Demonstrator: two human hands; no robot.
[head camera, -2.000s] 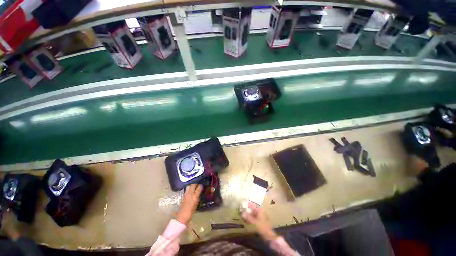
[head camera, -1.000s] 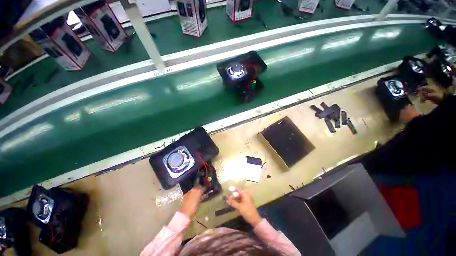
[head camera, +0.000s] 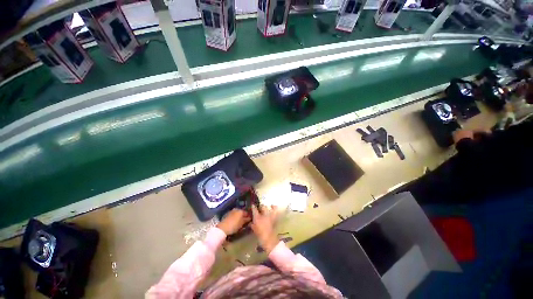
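A black speaker front housing (head camera: 248, 163) with a silver-rimmed driver (head camera: 215, 188) lies on the bench in front of me. The rear housing (head camera: 239, 203) lies at its near side, mostly covered by my hands, with thin red wires beside it. My left hand (head camera: 235, 221) is on the rear housing's left part. My right hand (head camera: 264, 226) reaches its right part, fingertips close to my left fingers. What the fingertips hold is too small to tell. A white sheet (head camera: 299, 202) with a black piece on it lies to the right.
A shallow tan-edged tray (head camera: 334, 167), dark inside, and loose black strips (head camera: 380, 141) lie right. A large open carton (head camera: 397, 245) stands at the bench's near edge. Another speaker (head camera: 56, 251) lies left. The green conveyor (head camera: 193, 122) runs behind, carrying a speaker (head camera: 292, 90). A person's hand (head camera: 470, 135) shows right.
My right hand has moved left from the bare bench onto the rear housing, beside my left hand. My left hand stays at the housing. The camera view has shifted.
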